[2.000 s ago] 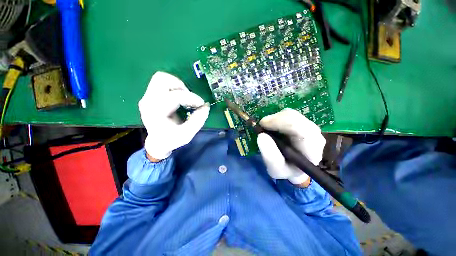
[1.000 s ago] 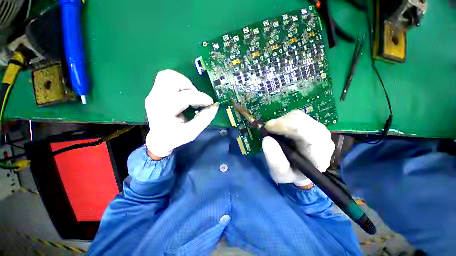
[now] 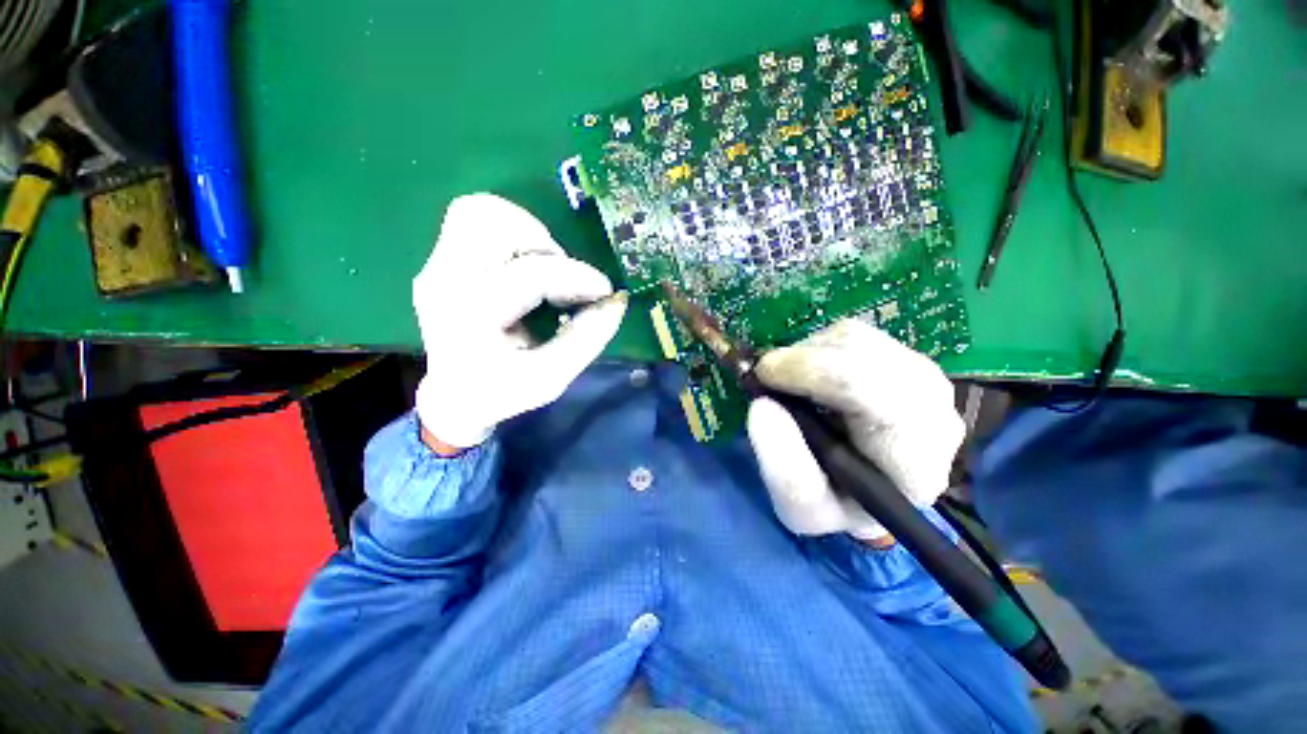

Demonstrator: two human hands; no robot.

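Observation:
A green circuit board [image 3: 774, 187] lies tilted on the green mat, its lower left corner past the mat's front edge. My right hand [image 3: 857, 423], white-gloved, is shut on a black soldering iron [image 3: 917, 542]; its metal tip is at the board's lower left part, just above the pale connectors. My left hand [image 3: 509, 323], white-gloved, is left of the board with thumb and forefinger pinched on a very thin strand of solder wire [image 3: 638, 291] that points at the iron's tip. Whether tip and wire touch is too small to tell.
At left are a blue tube tool [image 3: 212, 144], a sponge tray [image 3: 133, 234] and a yellow iron [image 3: 32, 194]. At right are a slim dark tool [image 3: 1015, 191], black-handled cutters [image 3: 939, 65] and a yellow sponge tray [image 3: 1125, 129]. A red-faced black box [image 3: 244, 509] is below the mat's edge.
Both hands, with iron and wire, have shifted slightly right compared with two seconds ago. The board also appears slightly further right. Since one second ago almost nothing has moved.

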